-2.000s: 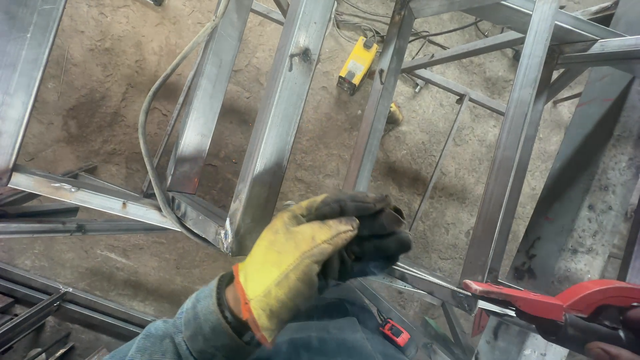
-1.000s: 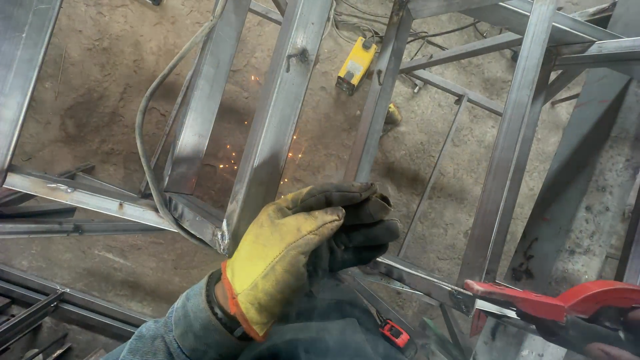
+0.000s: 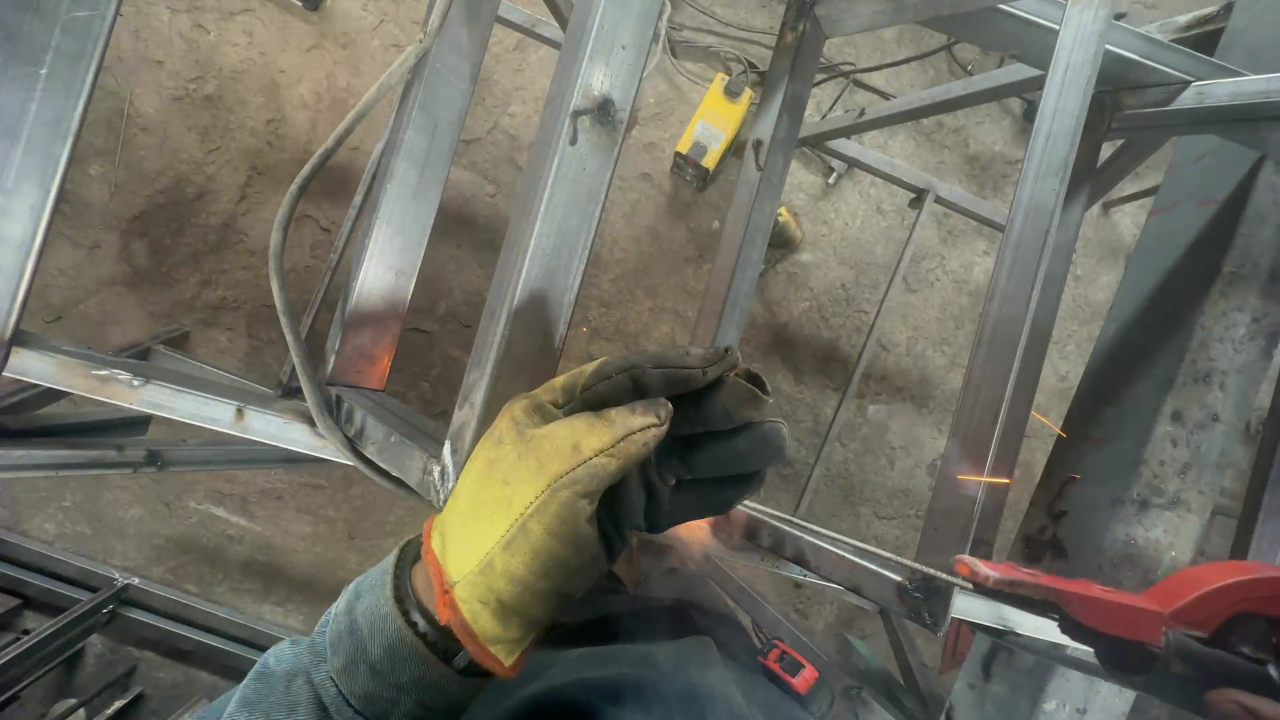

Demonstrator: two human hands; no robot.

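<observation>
My left hand [image 3: 590,490], in a yellow and dark work glove with orange trim, is raised in front of a steel angle-bar frame [image 3: 180,400]. Its fingers are curled with nothing seen in them. An orange glow shows just behind and below its fingers. At the lower right my right hand [image 3: 1240,703] is mostly out of view, at a red electrode holder [image 3: 1100,600]. A thin welding electrode [image 3: 850,545] runs left from the holder's jaws along the frame's lower bar toward the glow. The arc point itself is hidden behind the glove.
A grey cable [image 3: 290,230] hangs over the frame at left. On the concrete floor lie a yellow device [image 3: 712,130] with cables and a smaller yellow item [image 3: 786,230]. A red and black tool [image 3: 789,667] is low in the middle. A wide steel beam [image 3: 1150,380] stands at right.
An orange glow now shows beside the left glove and on a bar at left. Sparks that were left of the glove a second ago now show at right. Both hands stay nearly in place.
</observation>
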